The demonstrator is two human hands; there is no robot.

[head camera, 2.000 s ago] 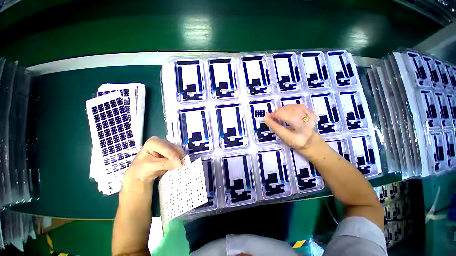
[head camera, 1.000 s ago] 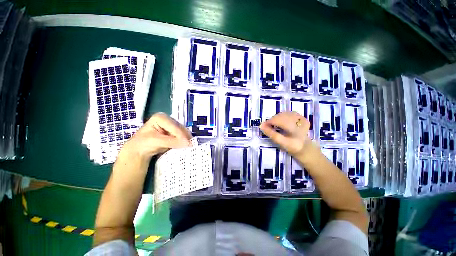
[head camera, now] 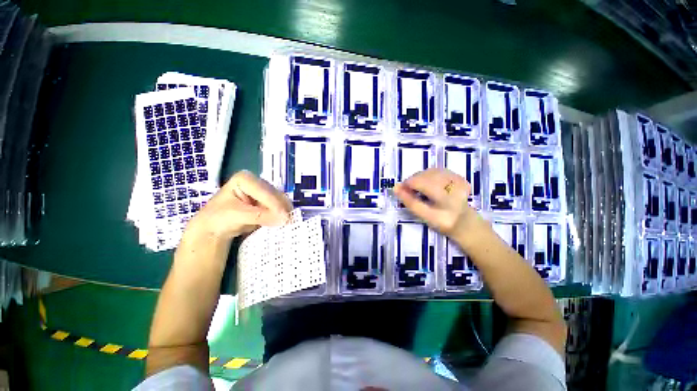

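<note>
My left hand (head camera: 233, 206) grips the upper edge of a pale sheet with a faint grid of small marks (head camera: 281, 260), over the lower left corner of the tray. My right hand (head camera: 437, 197) pinches a tiny dark sticker piece (head camera: 387, 183) at its fingertips, above the tray's middle row. The clear blister tray (head camera: 273, 103) holds flat modules in three rows of six. One module (head camera: 363, 176) lies just left of the dark piece. My right hand partly hides modules in the middle row, and the pale sheet covers most of the lower left one.
A pile of white sheets with dark gridded pieces (head camera: 177, 153) lies left of the tray on the green bench (head camera: 84, 153). Stacked filled trays (head camera: 623, 198) stand at the right, and shiny layered edges (head camera: 19, 137) rise at the far left. Yellow-black tape (head camera: 111, 349) marks the floor.
Over two seconds the view has shifted and my right hand has moved slightly left with the dark piece. Since one second ago, both hands have barely moved.
</note>
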